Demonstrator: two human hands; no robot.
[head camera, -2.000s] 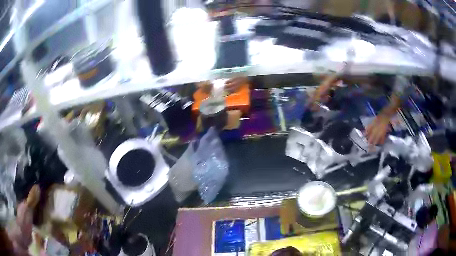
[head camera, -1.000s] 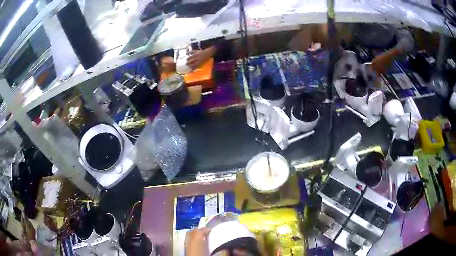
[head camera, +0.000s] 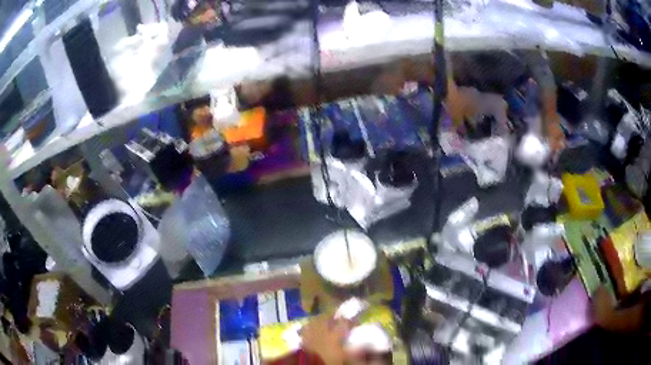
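My left hand is at the bottom edge, blurred and partly cut off. It is at a white rounded camera housing, fingers against its left side. The yellow jig lies under and beside the hand. Behind it a round white-topped tub stands on a brown block. A blurred skin-toned shape shows at the lower right edge; I cannot tell whether it is my right hand or what it holds.
A grey-white compartment tray and camera assemblies stand right. A white ring-shaped housing and clear bag are left. A yellow bin is far right. A shelf crosses above; another person's arm is behind the belt.
The view swung so the bench first came fully into sight, then shifted left. The hand and white housing came into view at the bottom; the hand now sits more over the yellow jig.
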